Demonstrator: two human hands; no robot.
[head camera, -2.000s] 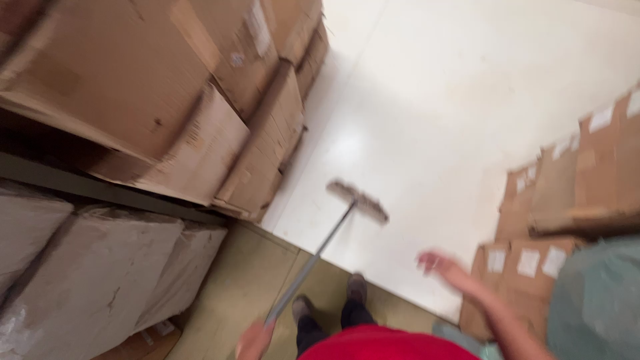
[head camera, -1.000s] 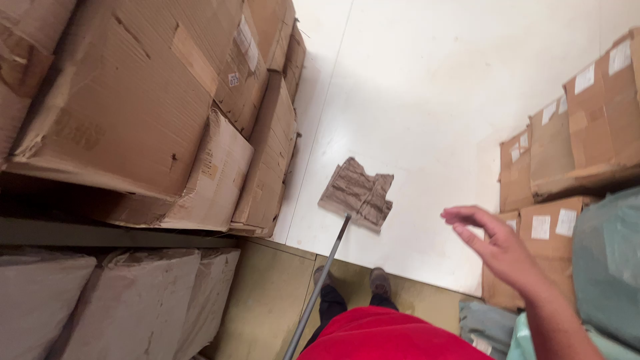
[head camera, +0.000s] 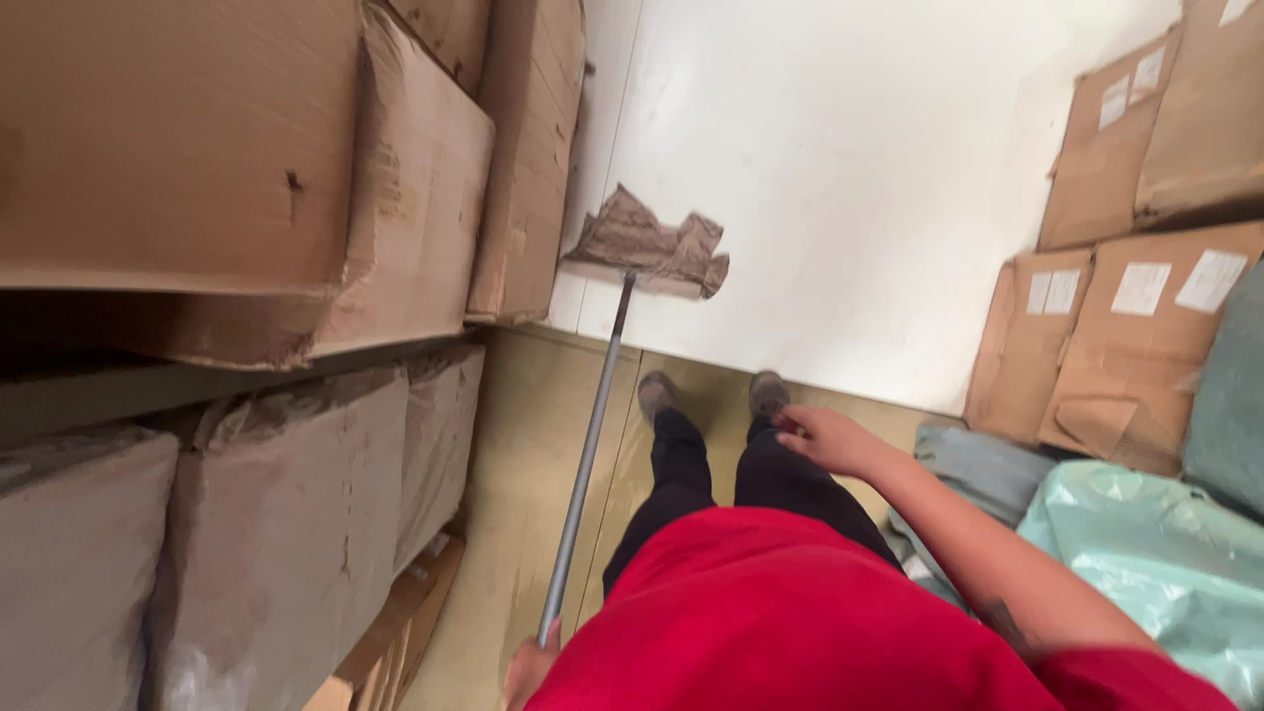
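Observation:
My left hand (head camera: 530, 671), low in the view beside my red shirt, is closed around the grey pole (head camera: 583, 474) of a floor mop. The pole runs up and slightly right to the mop head, where a crumpled brown cloth (head camera: 657, 242) lies on the white floor. My right hand (head camera: 829, 437) hangs over my right leg, near the shoe, with its fingers loosely bent and nothing seen in it. The palm is partly hidden from view.
Stacked cardboard boxes (head camera: 415, 197) rise on the left, above wrapped bundles (head camera: 286, 523). More cardboard boxes (head camera: 1116, 336) with white labels stand on the right, beside a green plastic-wrapped bundle (head camera: 1155, 563). White floor (head camera: 839, 148) meets yellowish floor (head camera: 513, 425) at my shoes.
My right hand, held out to the right a second ago, has come in toward my legs. The cloth on the mop head has changed its folds. The view has shifted.

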